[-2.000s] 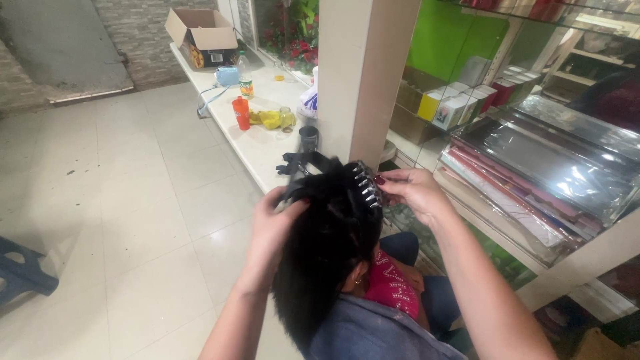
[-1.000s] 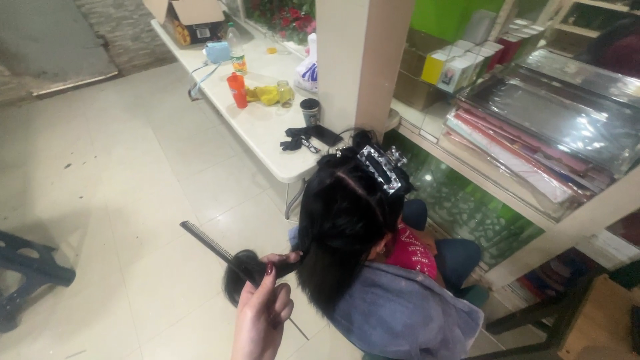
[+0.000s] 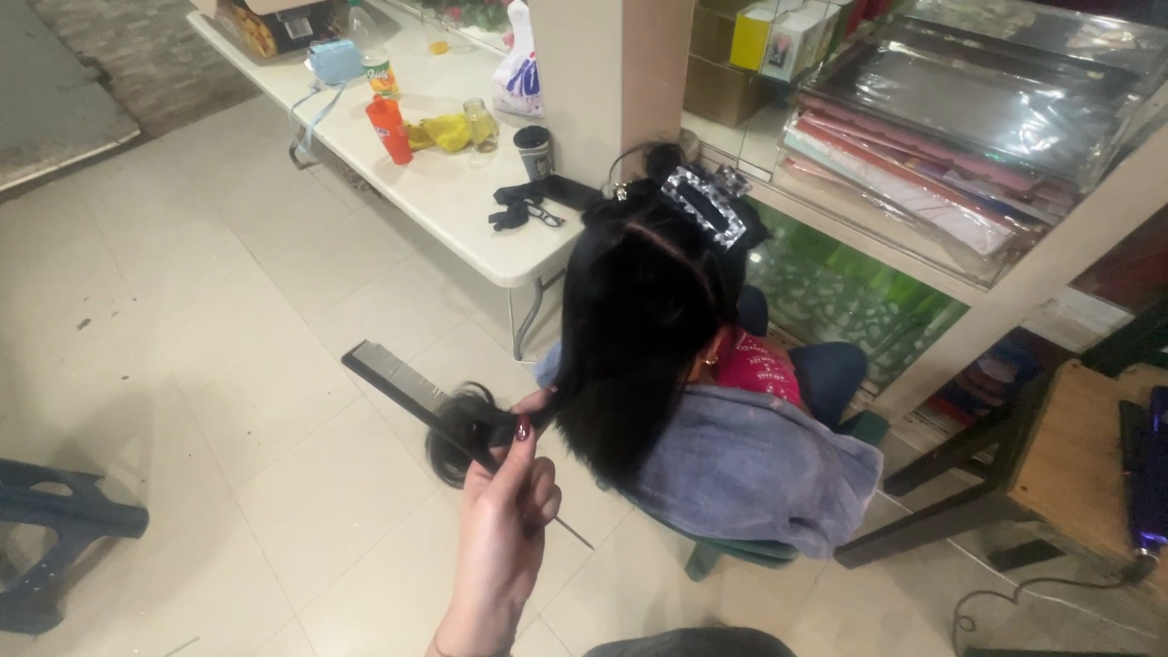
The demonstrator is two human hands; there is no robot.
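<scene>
My left hand (image 3: 516, 474) holds a lock of black hair (image 3: 470, 429) out to the left of a seated person's head, together with a black rat-tail comb (image 3: 397, 379) whose thin tail points down to the right. The person's dark hair (image 3: 630, 338) hangs straight and shows a parting line on top. A patterned black-and-white claw clip (image 3: 707, 205) holds the front hair up. Over the person's shoulders lies a blue-grey towel (image 3: 757, 465). My right hand is out of view.
A white folding table (image 3: 456, 228) bears an orange cup (image 3: 390, 130), a bottle and black items near its corner. A pillar (image 3: 584, 82) and glass shelves stand ahead. At right is a wooden stool (image 3: 1068, 456) with a cable; at left, a dark blue plastic stool (image 3: 64, 529).
Two seconds ago both hands were at the head, the right at the clip. Since then my right hand has left the view, and my left holds the lock and comb out to the side.
</scene>
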